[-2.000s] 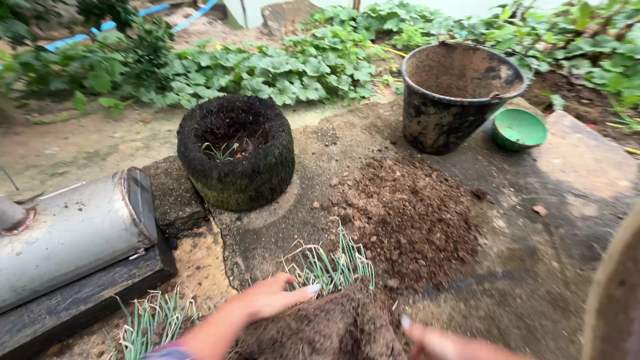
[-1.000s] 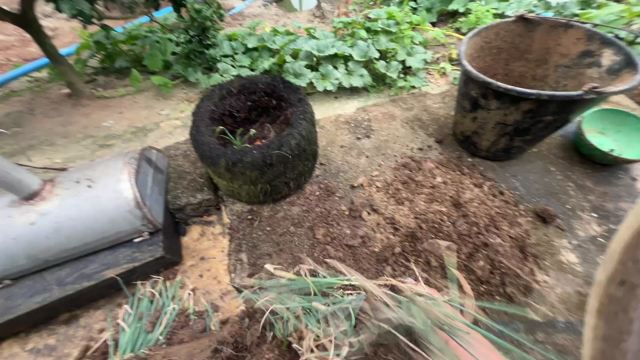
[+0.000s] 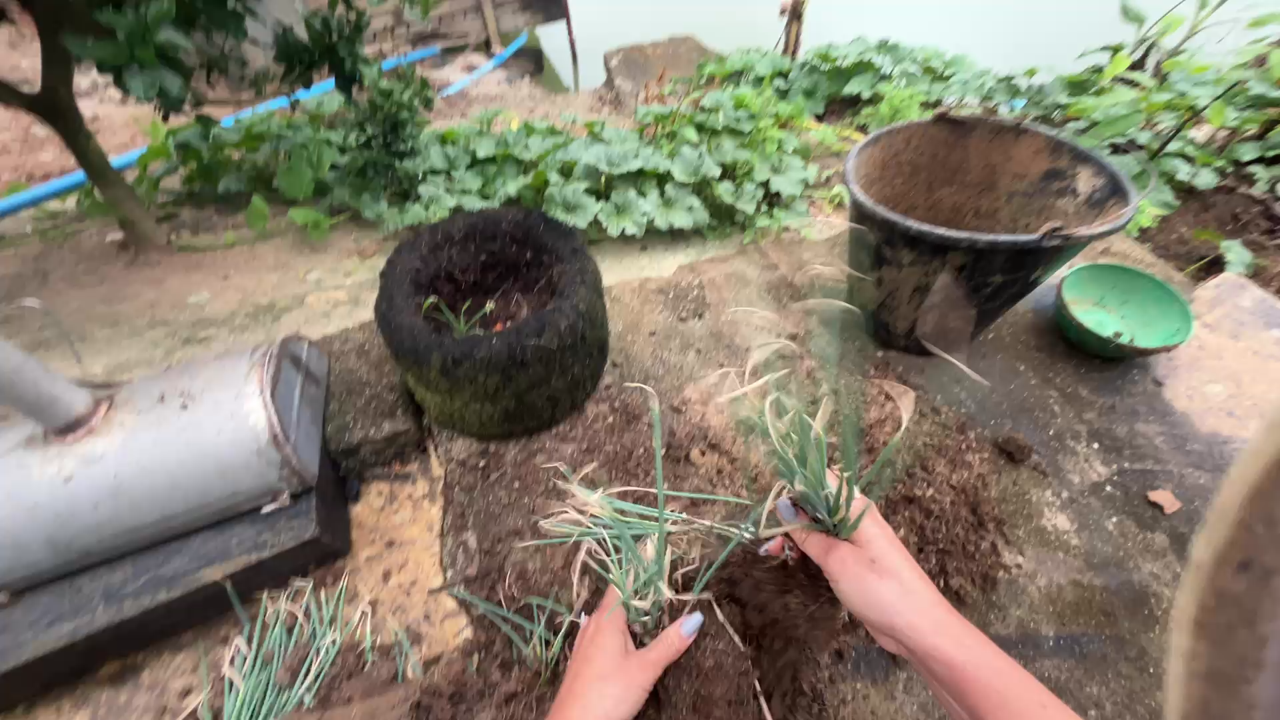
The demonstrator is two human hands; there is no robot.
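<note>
My right hand (image 3: 865,575) grips a bunch of green onion-like plants (image 3: 815,465) by its base, the blurred leaves pointing up. At the bottom centre my left hand (image 3: 625,660) closes its thumb and fingers around the base of a second bunch (image 3: 645,560), which has green and dry tan leaves. Dark soil (image 3: 780,610) with roots lies between and below the hands; what part of it hangs from the bunches I cannot tell. More such plants (image 3: 285,650) stand in soil at the lower left. Loose brown soil (image 3: 945,500) is heaped on the concrete beyond my right hand.
A round, dark, mossy planter (image 3: 495,370) with a small seedling stands ahead. A black bucket (image 3: 960,290), dirty with soil, and a green bowl (image 3: 1125,310) are at the right. A metal cylinder (image 3: 150,450) lies on a dark base at left. Leafy plants (image 3: 610,170) border the concrete.
Two seconds ago both hands were at a dark soil mass beside the plants. Now they are apart, each on a bunch, and the right one is raised.
</note>
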